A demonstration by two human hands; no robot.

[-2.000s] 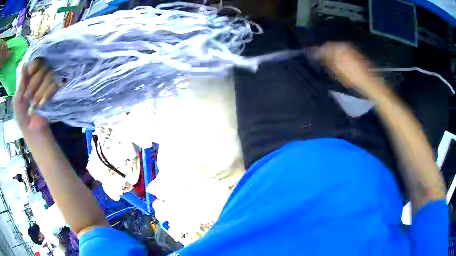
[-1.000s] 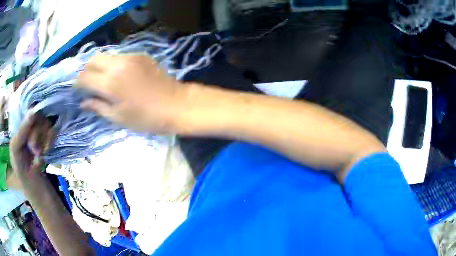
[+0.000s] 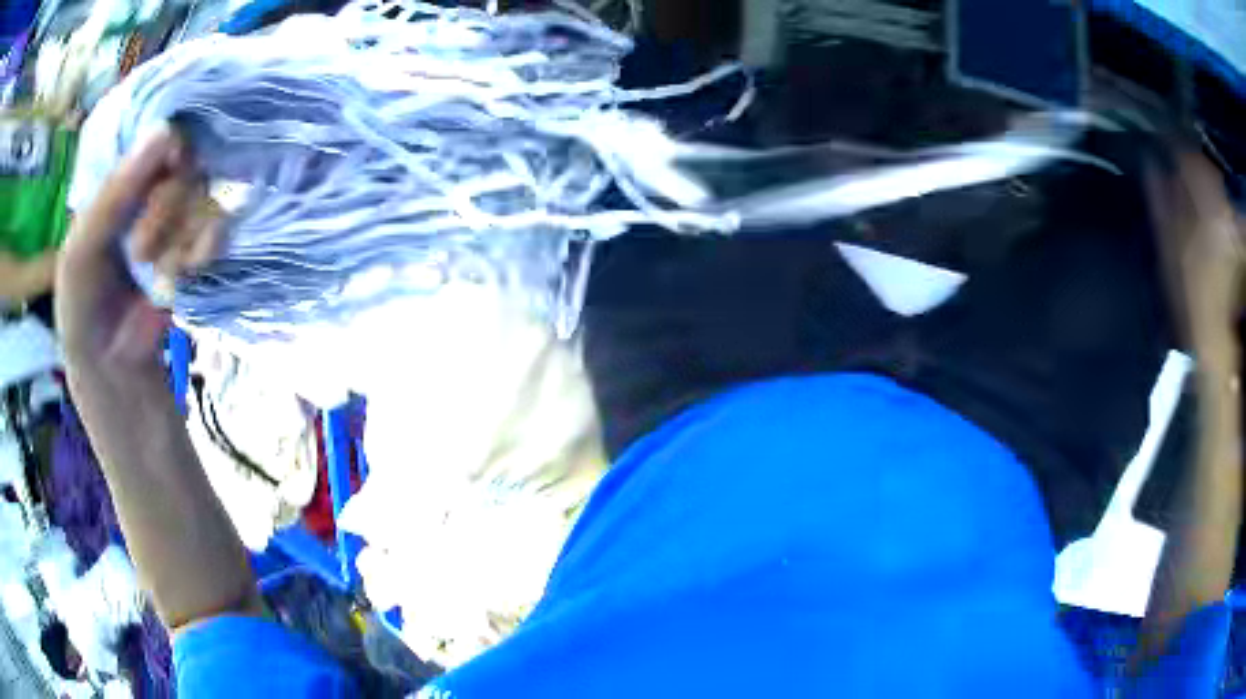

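Observation:
A thick bundle of white to lilac-grey cords [image 3: 355, 130] hangs across the upper left. My left hand [image 3: 171, 225] is closed around its left end. A few white strands [image 3: 888, 180] stretch from the bundle to the right over the dark-clothed lap, blurred by motion. My right hand [image 3: 1196, 239] is at the far right edge, strongly blurred, near the strands' right ends. Whether its fingers hold them cannot be told.
A large pile of cream fabric [image 3: 451, 410] lies beside the lap, next to a blue crate [image 3: 339, 471]. A white triangle [image 3: 902, 277] shows between the thighs. A white card [image 3: 1114, 560] is beside my right forearm. Part of a person in green [image 3: 34, 184] is at the left.
My right hand has moved from over the bundle to the far right. Strands now stretch out from the bundle that way. My left hand still grips the bundle, slightly higher in view.

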